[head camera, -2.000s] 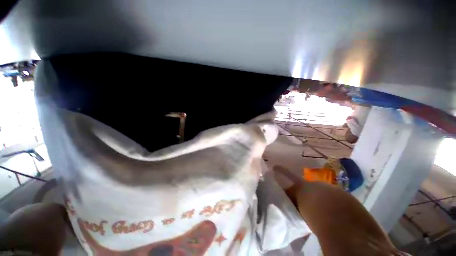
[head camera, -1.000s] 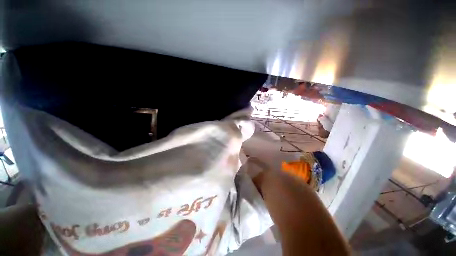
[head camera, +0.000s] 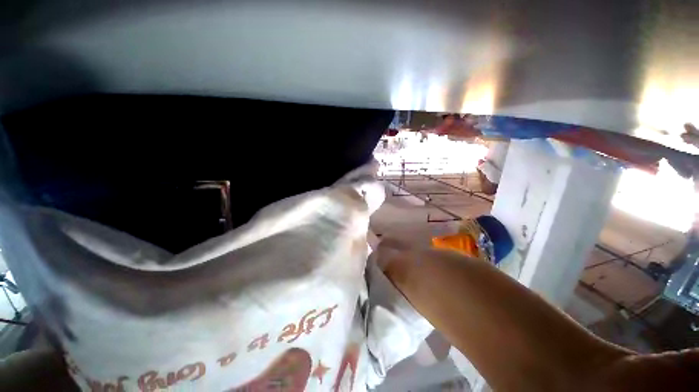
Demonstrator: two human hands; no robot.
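Note:
A white cloth (head camera: 222, 306) with red-brown lettering and a printed shape fills the lower left and middle. Its upper edge sags below a smooth pale surface (head camera: 253, 53), with a very dark space behind it. My right forearm reaches in from the lower right, and my right hand (head camera: 389, 262) is at the cloth's right edge, blurred, its fingers not readable. A blurred patch at the lower left edge may be part of my left arm; my left hand is not visible.
A white post or table leg (head camera: 536, 214) stands at the right. An orange item (head camera: 457, 244) and a round blue item (head camera: 495, 239) lie beside it on the tiled floor. Clear plastic (head camera: 684, 283) shows at the right edge. A thin metal bracket (head camera: 224, 200) shows in the dark space.
The view has shifted, so the cloth, post and floor items sit further left than two seconds ago. My right forearm now lies more slantwise, with its hand still by the cloth's right edge.

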